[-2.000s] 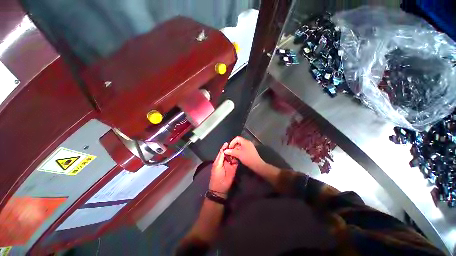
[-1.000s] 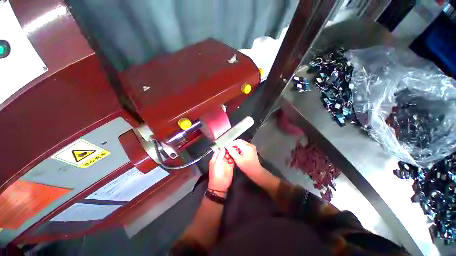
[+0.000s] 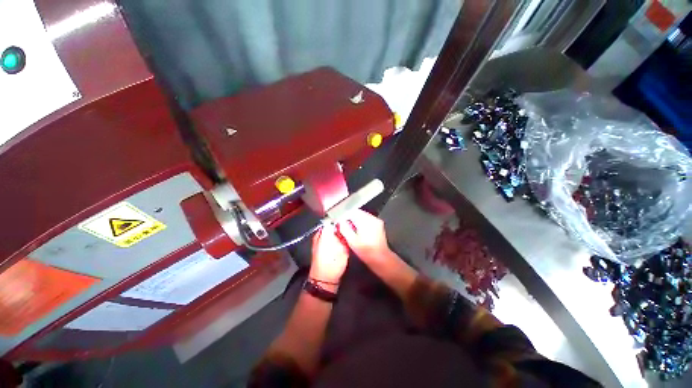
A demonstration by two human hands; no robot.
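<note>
My left hand [image 3: 329, 256] and my right hand [image 3: 367, 234] meet at the lower end of the pale bar [image 3: 355, 201], just below the pink belt [image 3: 329, 187]. Their fingers are closed together around a small dark red part [image 3: 344, 230], mostly hidden by the fingers. Whether the part touches the belt cannot be seen. The belt sits at the end of the red machine arm [image 3: 296, 125]. A dark red heap of small pieces [image 3: 468, 259] lies on the lower metal surface right of my hands.
A thin cable [image 3: 282, 246] loops below the arm. Dark shiny parts [image 3: 497, 144] lie on the steel table [image 3: 523, 239] around an open clear bag [image 3: 558, 136] partly filled with parts. A dark upright post [image 3: 436, 95] stands between machine and table. A grey-blue curtain [image 3: 281, 38] hangs behind.
Since two seconds ago, my hands have come up from below the pale bar to its lower end. Over the last second they have moved little; the view has shifted slightly.
</note>
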